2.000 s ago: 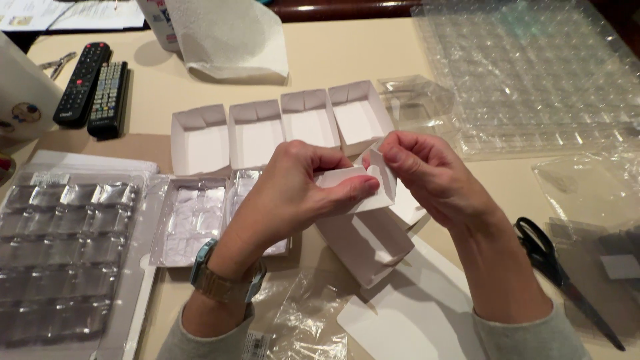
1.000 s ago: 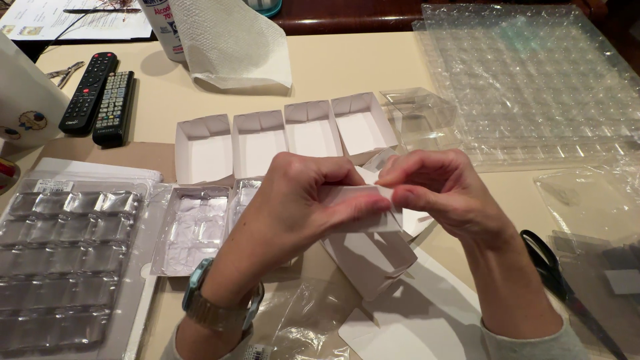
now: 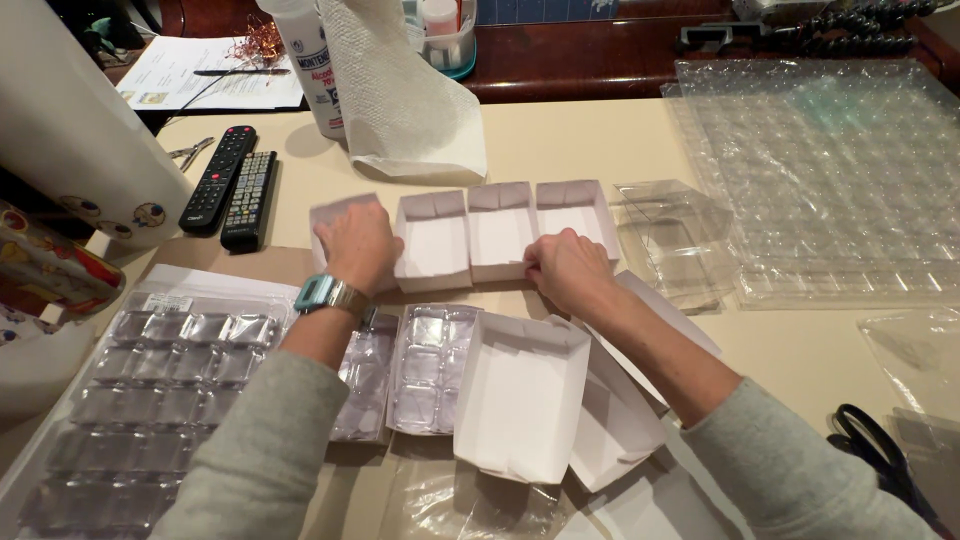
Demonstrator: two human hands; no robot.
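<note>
Side by side at mid-table stand several open white card boxes, among them an end box (image 3: 345,204), a second box (image 3: 433,244), a third box (image 3: 499,229) and a right-hand box (image 3: 568,206). My left hand (image 3: 358,244) lies over the leftmost one and hides much of it; its grip is hidden. The fingers of my right hand (image 3: 571,268) are bent at the near edges of the two right-hand boxes. Nearer me, a larger-looking open white box (image 3: 523,397) leans over another white box (image 3: 615,427) and a box with a clear compartment insert (image 3: 427,367).
Clear plastic trays (image 3: 157,405) lie at left, large clear sheets (image 3: 840,180) at back right. Two remote controls (image 3: 219,180), a spray or alcohol bottle (image 3: 311,67) and a paper towel (image 3: 409,97) stand or lie behind. Black-handled scissors (image 3: 874,442) and a clear folded box (image 3: 671,240) are at right.
My hands have parted and moved away from me to the row of boxes. The white box they were folding is out of them, and an open white box now lies atop the others in front.
</note>
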